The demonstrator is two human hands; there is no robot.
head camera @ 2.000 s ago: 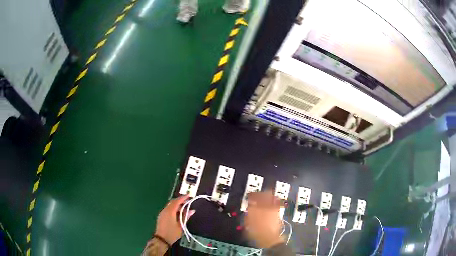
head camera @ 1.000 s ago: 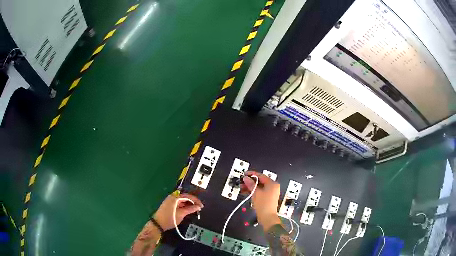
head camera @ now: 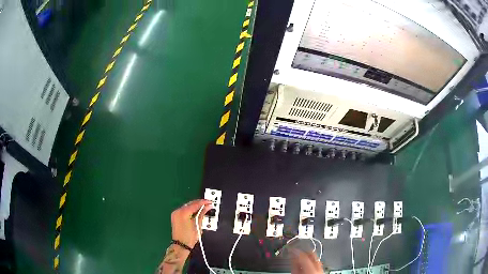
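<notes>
A row of white sockets stands on the black shelf (head camera: 310,176), each with a black adapter on it. My left hand (head camera: 187,222) is at the leftmost socket (head camera: 212,195), fingers on the white cable (head camera: 199,233) beside the black adapter (head camera: 211,212). A white cable also runs down from the second adapter (head camera: 242,216). My right hand (head camera: 306,262) is blurred at the bottom edge, below the fourth socket (head camera: 307,208), near a loose white cable end (head camera: 279,252); its grip cannot be told. The green board (head camera: 380,268) shows partly at the bottom edge.
The test rack stands behind the shelf, with a monitor (head camera: 374,43) and a beige control unit (head camera: 307,109). A blue tray (head camera: 436,246) is right of the shelf. Green floor with yellow-black tape (head camera: 227,107) lies to the left, beside a grey cabinet (head camera: 32,85).
My left hand has moved up to the leftmost adapter with its white cable. My right hand has left the second adapter and moved down and right; the cable stays at that adapter.
</notes>
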